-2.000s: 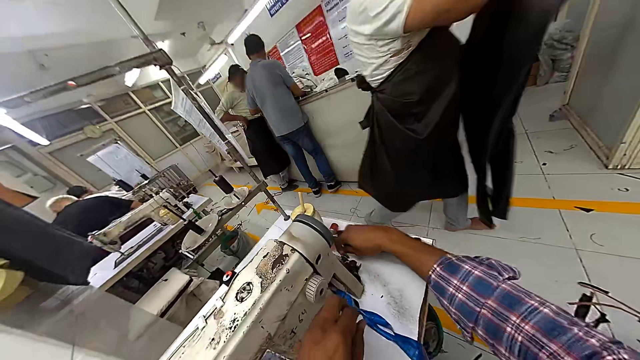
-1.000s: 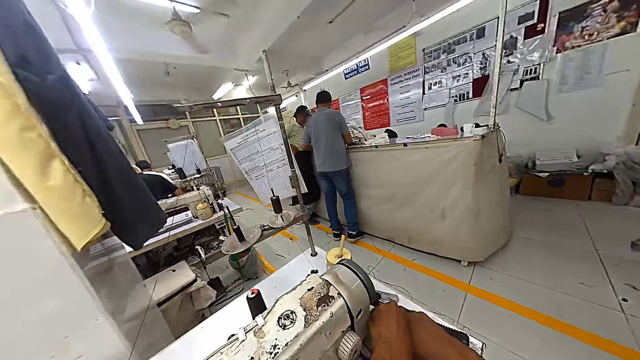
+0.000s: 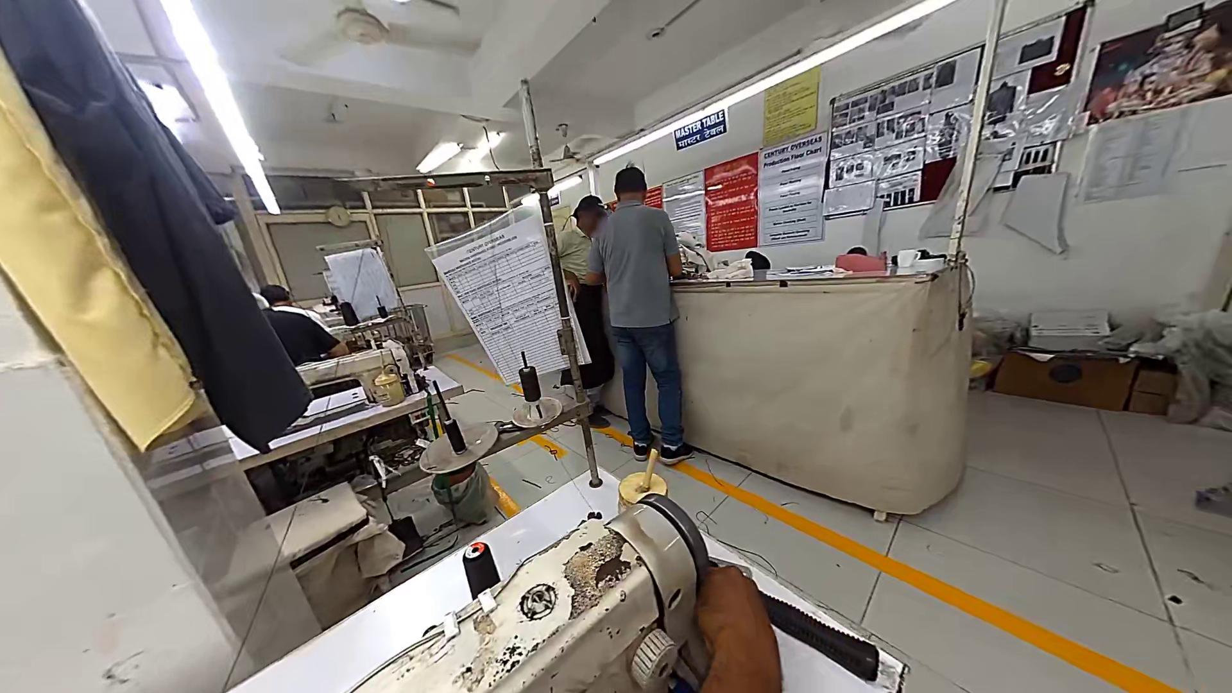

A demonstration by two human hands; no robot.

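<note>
A worn white sewing machine (image 3: pixel 539 626) stands on a white table (image 3: pixel 337 640), its paint chipped and stained. My right hand (image 3: pixel 737 626) is at the machine's handwheel end, beside the dark-rimmed handwheel (image 3: pixel 679 549); its fingers are largely hidden, so its grip cannot be told. Below the wheel is a ridged stitch dial (image 3: pixel 654 657). My left hand is out of view. A black thread cone (image 3: pixel 480 570) with a red top stands behind the machine, and a ridged black hose (image 3: pixel 818 637) lies to the right of my hand.
A thread stand (image 3: pixel 584 414) with spools rises behind the table. Dark and yellow garments (image 3: pixel 87 260) hang at left. Two people (image 3: pixel 635 279) stand at a cloth-covered counter (image 3: pixel 818 385). Another person (image 3: pixel 296 327) sits near other machines. Cardboard boxes (image 3: pixel 1064 378) lie at right.
The view has swung up and right since the first frame. An aproned person near the table and my left hand, both seen two seconds ago, are out of view.
</note>
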